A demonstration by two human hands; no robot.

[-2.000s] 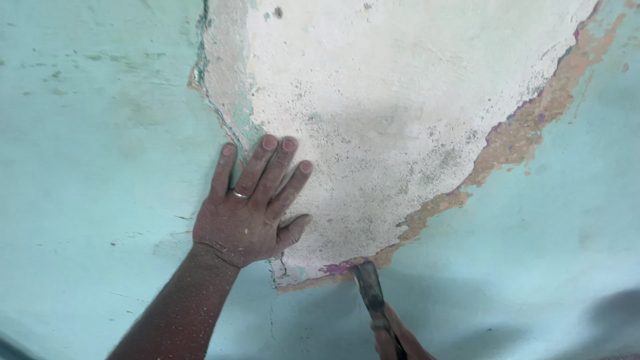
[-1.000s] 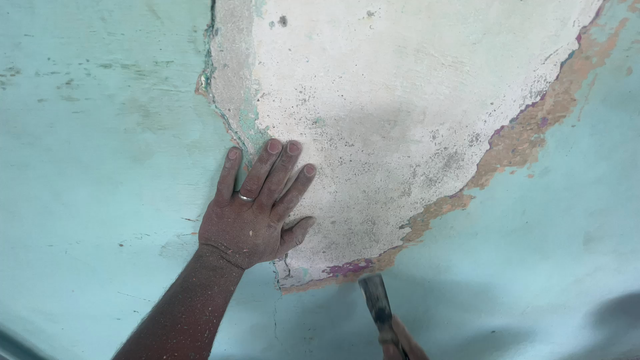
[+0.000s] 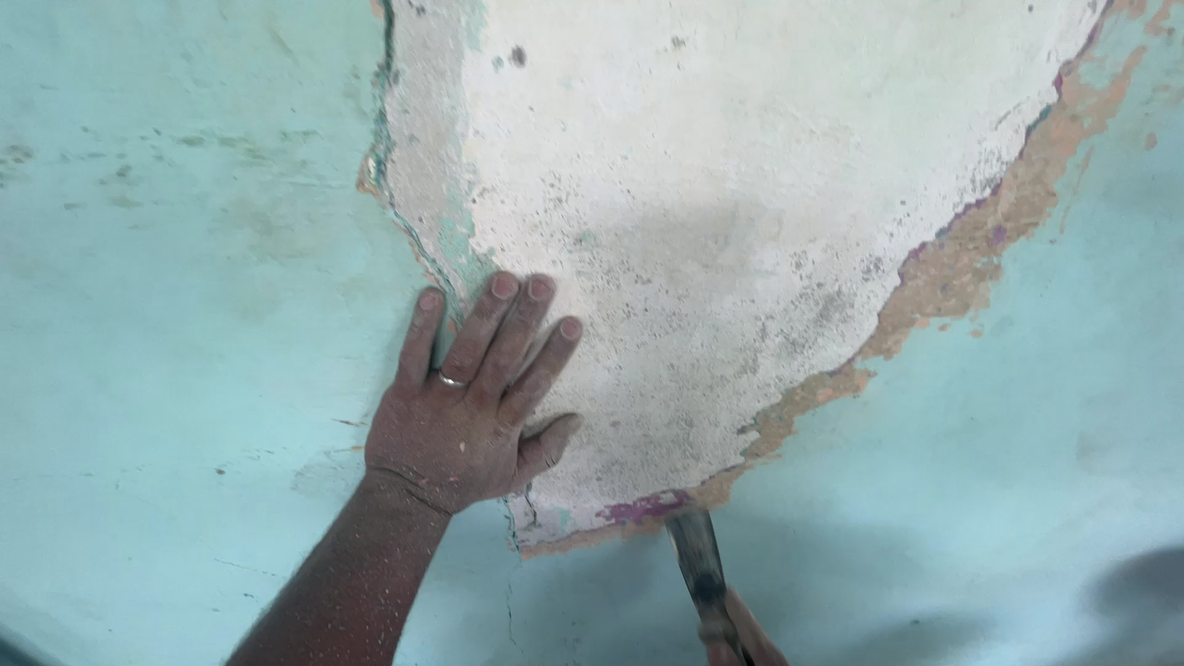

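My left hand (image 3: 458, 425), dusty and wearing a ring, lies flat with spread fingers across the left edge of a bare whitish plaster patch (image 3: 666, 305). It holds nothing. At the bottom, my right hand (image 3: 740, 634) grips a metal scraper (image 3: 698, 555), slightly blurred. The scraper's blade end meets the patch's lower edge, beside a purple paint remnant (image 3: 643, 508). Only part of my right hand shows; the rest is out of frame.
Turquoise painted wall (image 3: 185, 370) surrounds the patch. A strip of exposed tan layer (image 3: 962, 268) runs along its right edge. Cracked, raised paint (image 3: 379, 176) lines the left edge, and a thin crack (image 3: 510, 601) runs below the patch. Shadows fall at lower right.
The scraper in my right hand has shifted slightly along the patch's lower edge. My left hand has stayed in place on the wall.
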